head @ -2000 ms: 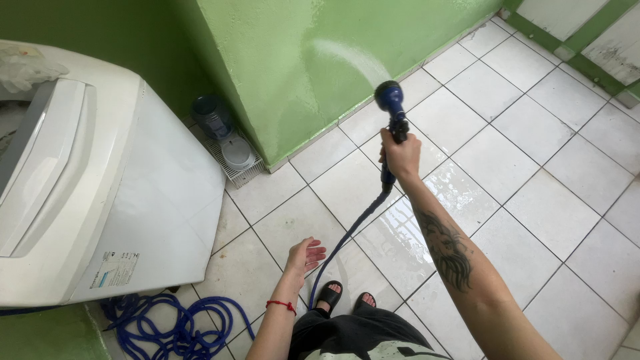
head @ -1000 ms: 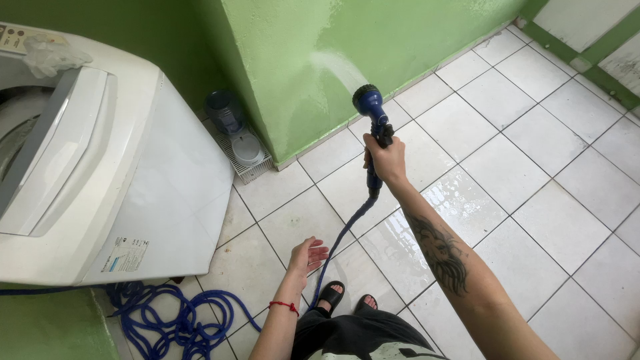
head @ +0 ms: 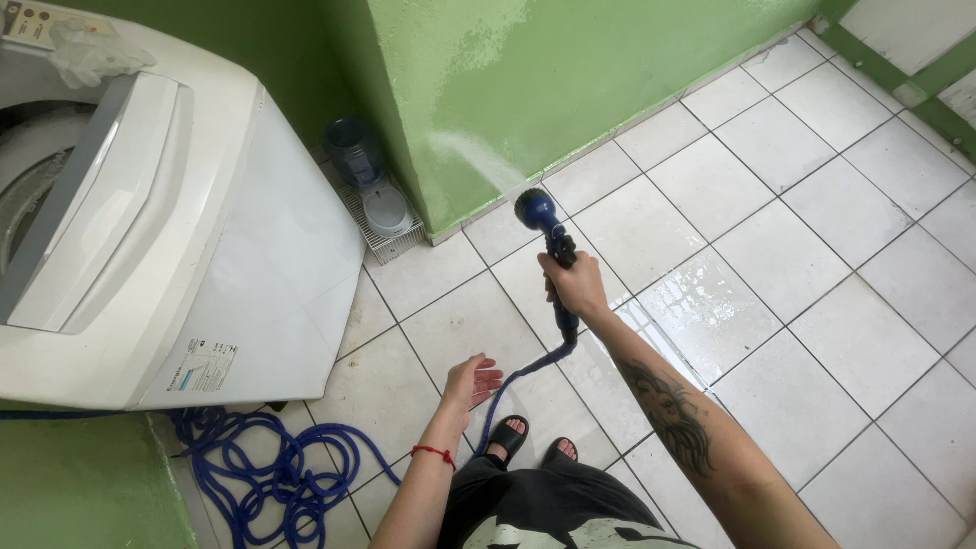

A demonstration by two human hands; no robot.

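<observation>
My right hand (head: 577, 284) is closed around the grip of a blue and black hose spray nozzle (head: 543, 216). A fan of water (head: 484, 162) leaves its round head and strikes the lower green wall (head: 457, 91) near its corner. From the nozzle's base a blue fabric hose (head: 512, 375) runs down past my left hand to my feet. My left hand (head: 470, 383) is empty, palm turned toward the hose, fingers apart, with a red bracelet on the wrist. Wet patches shine on the white floor tiles (head: 698, 305) beside my right forearm.
A white washing machine (head: 282, 252) with its lid raised stands at left, a crumpled plastic bag (head: 97, 55) on top. Behind it, a pet water dispenser (head: 357, 156) sits on a white wire rack (head: 396, 245). Coils of blue hose (head: 286, 480) lie on the floor at lower left.
The spray has shifted left along the wall toward its corner, as has the nozzle in my right hand. My left hand has hardly moved.
</observation>
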